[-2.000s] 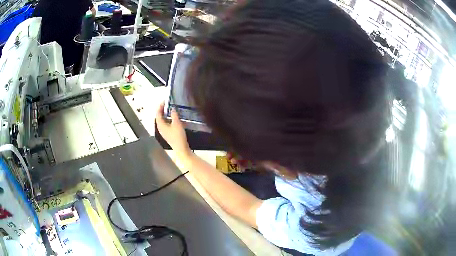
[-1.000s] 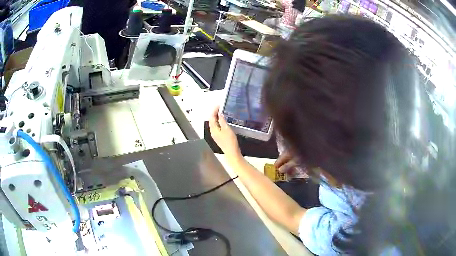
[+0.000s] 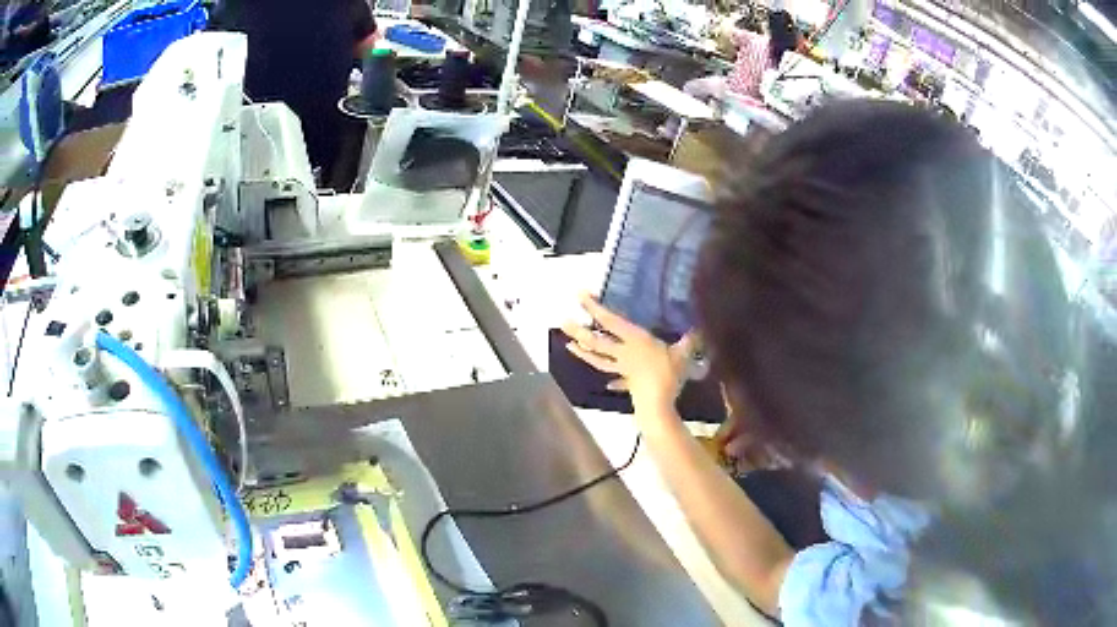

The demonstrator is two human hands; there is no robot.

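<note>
Neither of my hands is in the picture. The white sewing machine head [image 3: 104, 490] with a red three-diamond logo stands at the lower left, a blue air hose [image 3: 196, 447] curving down its front. Below and right of it lies the pale sewing template [image 3: 325, 576], edged with yellow tape [image 3: 398, 551]. The control panel [image 3: 655, 251], a white-framed screen, stands right of centre. Another person's hand [image 3: 637, 361] is spread at its lower edge; whether it touches the screen I cannot tell.
The other person's dark-haired head [image 3: 882, 294] fills the right side. A black cable [image 3: 539, 505] with a dark connector lies on the grey metal plate [image 3: 515, 429]. Thread cones [image 3: 380, 80] stand behind the machine. A person in dark clothing [image 3: 294, 61] is at the back.
The view has swung left, so the machine and panel sit further right in the picture. The other person's hand has moved from the panel's lower left corner along its lower edge, fingers now spread.
</note>
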